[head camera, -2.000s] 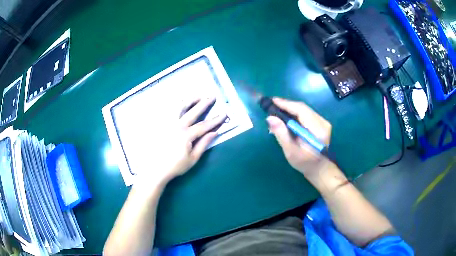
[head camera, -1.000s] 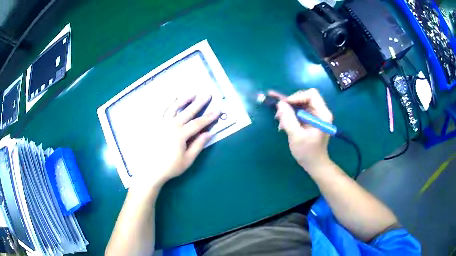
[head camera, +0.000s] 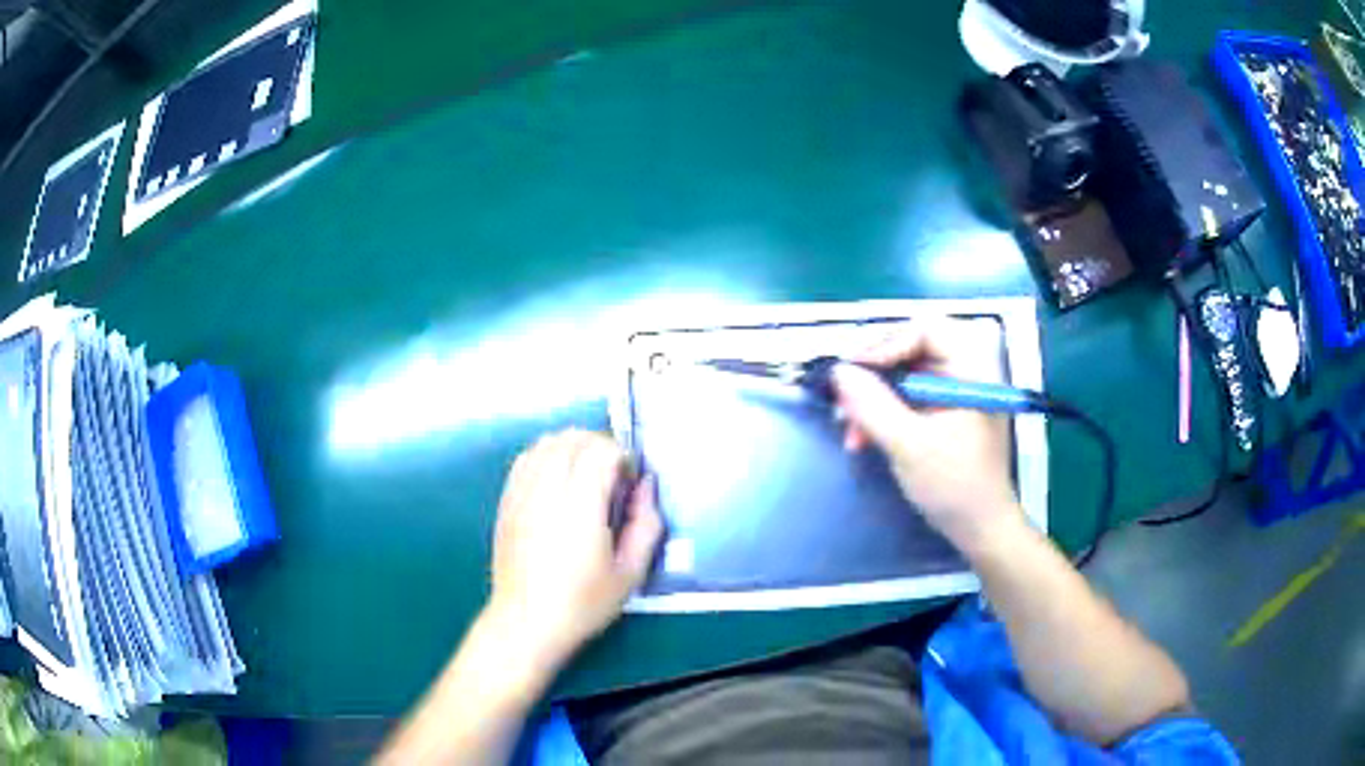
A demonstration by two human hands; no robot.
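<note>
The panel (head camera: 779, 516) lies flat in front of me, its pale border around a dark, glaring centre. A small ring mark shows near its far left corner. My left hand (head camera: 576, 524) is at the panel's left edge, fingers curled and thumb over the border, holding that edge. My right hand (head camera: 936, 442) is over the panel's right part and grips the blue-handled soldering iron (head camera: 970, 394) like a pen. The iron points left, its thin tip close to the ring mark; whether it touches the panel I cannot tell.
A stack of panels (head camera: 127, 509) and a blue small-parts box (head camera: 210, 472) are at left. Laid-out panels (head camera: 225, 105) lie at far left. The iron holder (head camera: 1048, 135), brown tip-cleaning tray (head camera: 1078, 252), black station (head camera: 1175, 157) and blue parts bin (head camera: 1299, 180) are at right.
The panel has been turned and now lies further right, its ring mark at the far left corner. My left hand has moved from its surface to its left edge. The iron is now over it.
</note>
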